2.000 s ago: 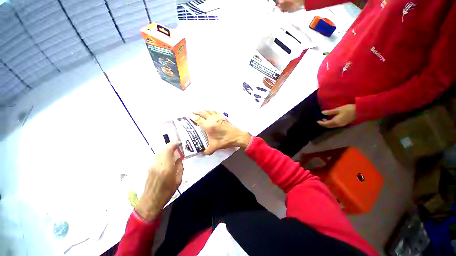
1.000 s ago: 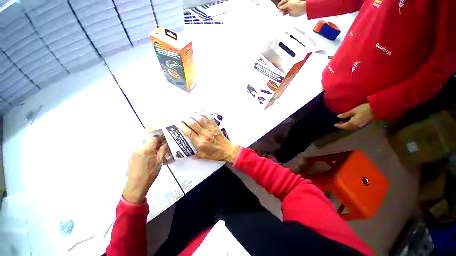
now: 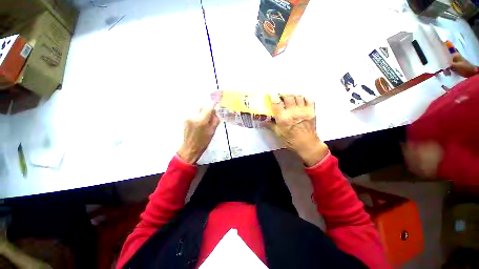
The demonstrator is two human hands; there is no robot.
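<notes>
A retail carton [image 3: 247,107] with a yellow-orange face and a pale printed side lies across the front of the white tabletop, over the dark seam. My left hand [image 3: 199,132] holds its left end, fingertips at a pale pinkish flap or edge. My right hand [image 3: 298,122] is closed over its right end, fingers on top. Whether the left end is open or shut cannot be told.
An upright orange and black carton [image 3: 278,23] stands at the back. An open display carton [image 3: 388,68] is at right, by a co-worker's red sleeve [image 3: 451,131]. A brown shipping carton [image 3: 50,50] is at left. A slim yellow-green stick [image 3: 22,159] and white paper [image 3: 47,157] lie at front left. Orange stool [image 3: 396,228] below right.
The view has swung left, bringing in the brown carton. The carton in my hands has turned from its white printed face to a yellow-orange one. Both hands still hold it.
</notes>
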